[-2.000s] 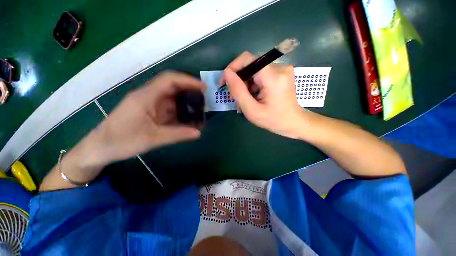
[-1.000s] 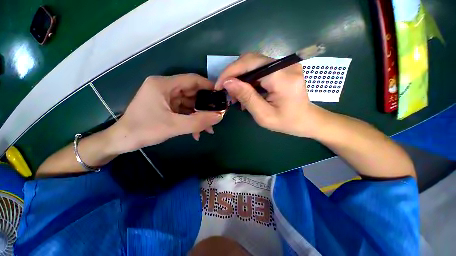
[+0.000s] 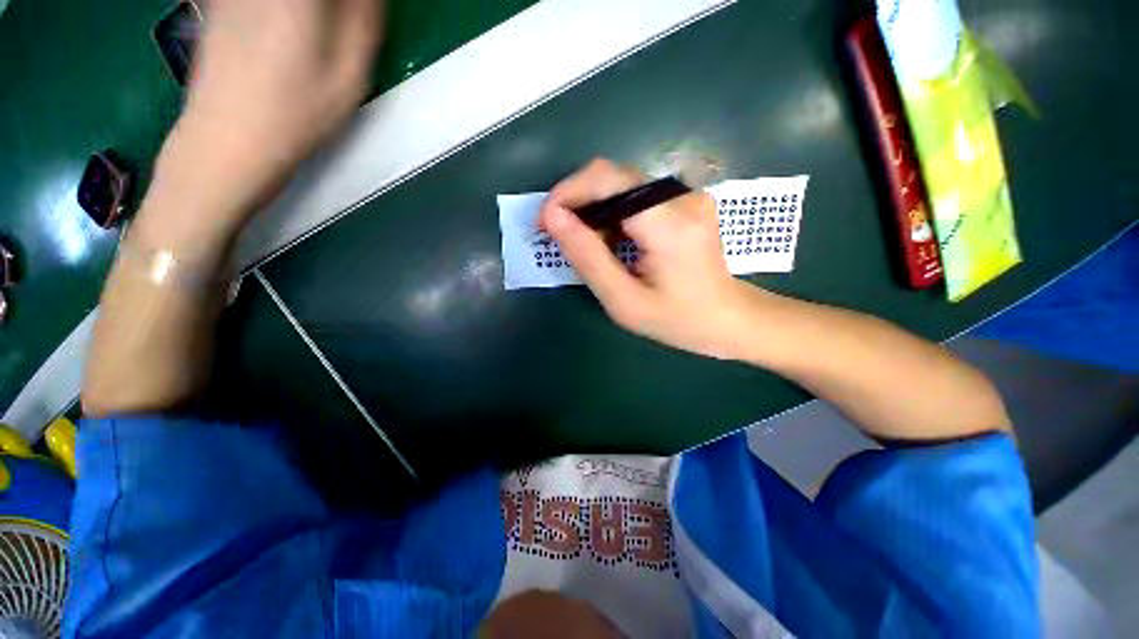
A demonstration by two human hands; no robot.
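Observation:
My right hand point(image 3: 656, 250) holds the dark tweezers point(image 3: 631, 202) like a pen, with the tip end low over the left part of the white adhesive dot sheet point(image 3: 764, 225). The sheet lies flat, with rows of small dark rings; my hand hides its middle. My left hand point(image 3: 281, 87) is stretched forward over the pale rail at the top left. It is blurred and cut off by the upper edge, and its fingers and anything in them cannot be made out.
Watch housings lie on the far green surface: one at the top point(image 3: 181, 44) beside my left hand, one point(image 3: 105, 190) further left, one at the left edge. A red case point(image 3: 889, 156) and a yellow-green packet point(image 3: 974, 162) lie at right. A fan point(image 3: 31, 580) stands lower left.
My left hand, which held a watch housing before my chest, has moved up and left across the rail. My right hand with the tweezers has moved from the housing back over the sheet.

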